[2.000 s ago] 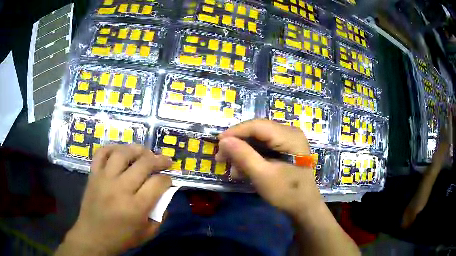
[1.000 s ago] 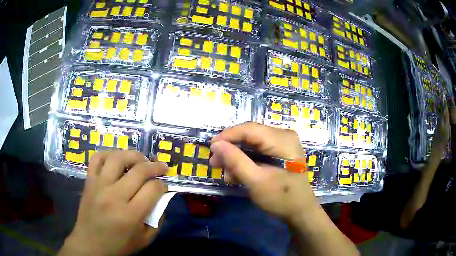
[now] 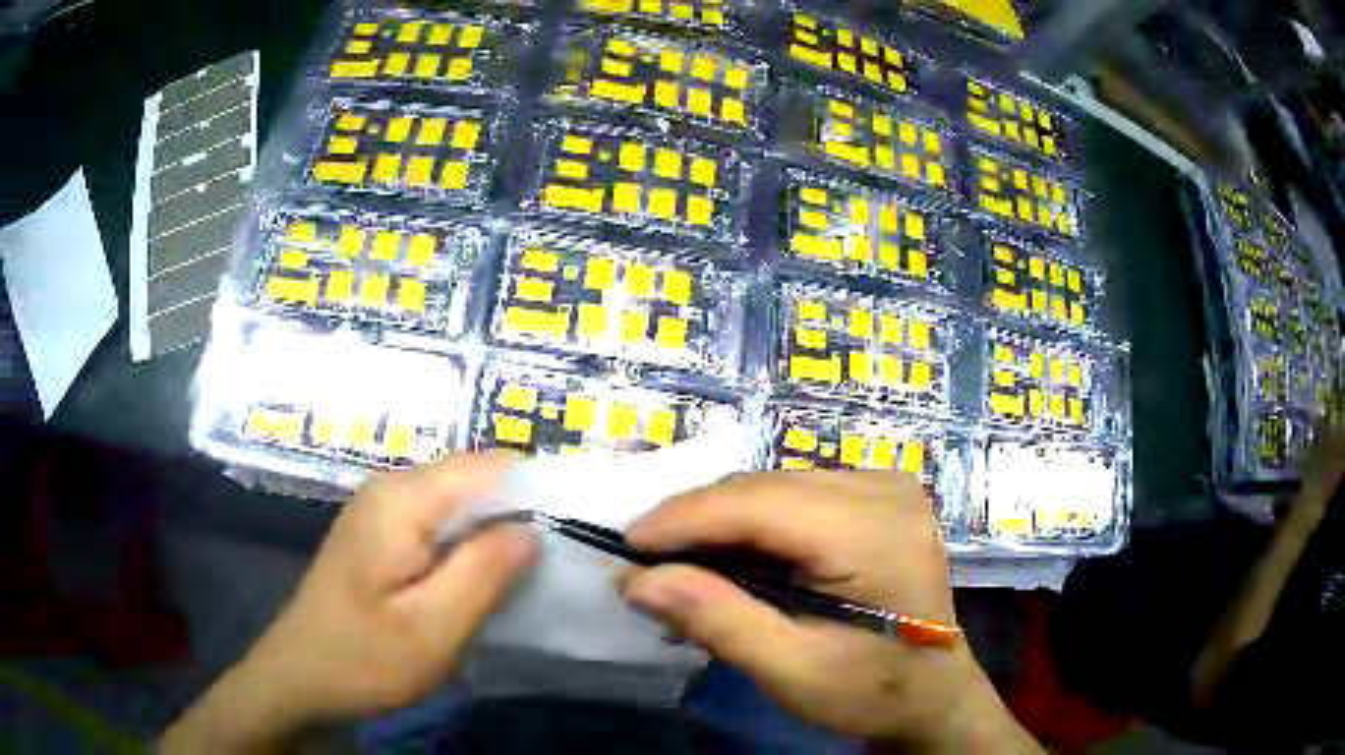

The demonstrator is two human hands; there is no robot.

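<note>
My left hand [image 3: 406, 590] pinches a white liner sheet [image 3: 590, 597] between thumb and fingers in front of the tray. My right hand [image 3: 804, 597] holds black tweezers [image 3: 738, 569] with an orange rear end like a pen. Their tip points left, at the liner beside my left thumb. Whether the tip holds a piece cannot be told. The liner overlaps the front edge of the clear tray [image 3: 502, 369]. A dark circuit board [image 3: 627, 185] with yellow squares sits in a tray pocket, and similar boards fill the others. Glare hides parts of the front boards.
A pale sheet with grey-brown bars [image 3: 202, 207] lies left of the tray. A blank white paper [image 3: 62, 288] lies at the far left on the dark green bench [image 3: 1143, 251]. Another tray with boards [image 3: 1271, 317] stands at the right, with a person's arm [image 3: 1276, 568] near it.
My left hand has lifted off the tray and brought the liner up into view. My right hand and tweezers have moved back from the front board to the liner. The view has shifted slightly.
</note>
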